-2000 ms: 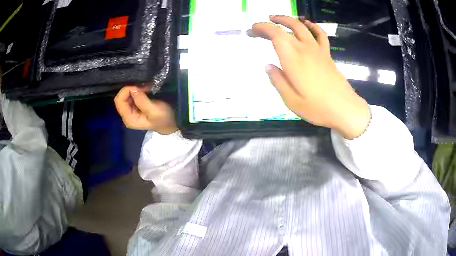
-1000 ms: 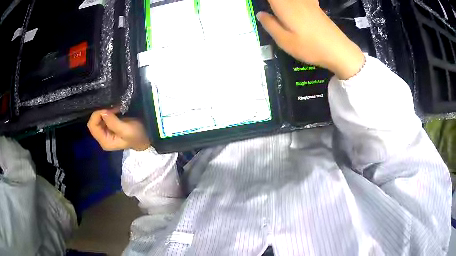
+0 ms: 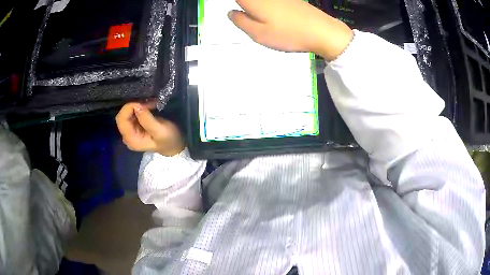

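Note:
A tablet (image 3: 258, 91) lies in front of me, its screen white with green and cyan edges and a green right border. My right hand (image 3: 290, 26) is over the upper part of this screen, fingers partly cut off by the top edge of the picture; it holds nothing. A second tablet (image 3: 370, 16) with a dark screen and small green text lies to the right, partly hidden by my right sleeve. My left hand (image 3: 148, 129) is curled at the lower left, beside the tray edge; whether it grips anything cannot be told.
At left is a dark tablet with a red square (image 3: 119, 36), edged with silvery bubble wrap (image 3: 96, 75). A black compartment tray (image 3: 478, 80) is at far right. Another person's pale sleeve (image 3: 32, 215) is at lower left.
My right hand has moved left and up over the white screen. The view has shifted, so the tablets sit further right than a second ago. My left hand stays curled.

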